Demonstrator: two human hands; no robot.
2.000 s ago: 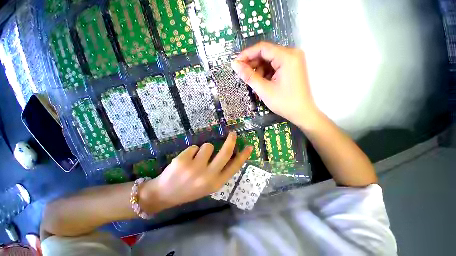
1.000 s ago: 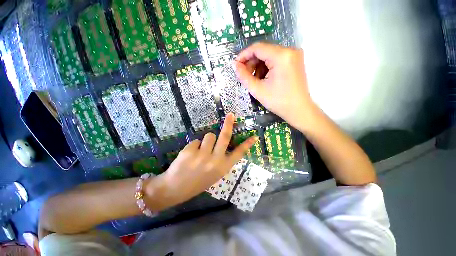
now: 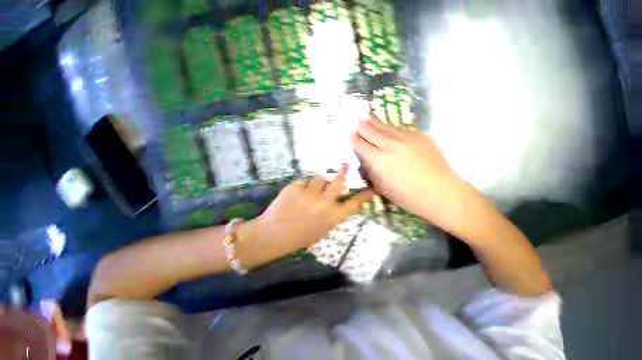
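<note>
A tray [image 3: 278, 100] with rows of green circuit boards [image 3: 204, 65] lies in front of me; the view is blurred. In the middle row several boards carry white dome sheets [image 3: 229, 153]. My left hand [image 3: 306, 211] rests low on the tray, its index fingertip at the lower end of a sheet-covered board washed out by glare. My right hand [image 3: 401, 165] has its fingertips together at the right side of that board; whether they hold a sheet cannot be told. Loose white dome sheet strips [image 3: 364, 252] lie below my hands.
A smartphone [image 3: 121, 165] and a small white block [image 3: 74, 187] lie left of the tray. Shiny plastic [image 3: 91, 74] is at the upper left. A bright, glaring film [image 3: 486, 105] lies right of the tray. A pinkish round object [image 3: 24, 337] shows at the lower left.
The whole view has shifted, so the tray appears further right. My right hand has moved down along the board, its fingers less curled. My left fingertips stay near the board's lower end.
</note>
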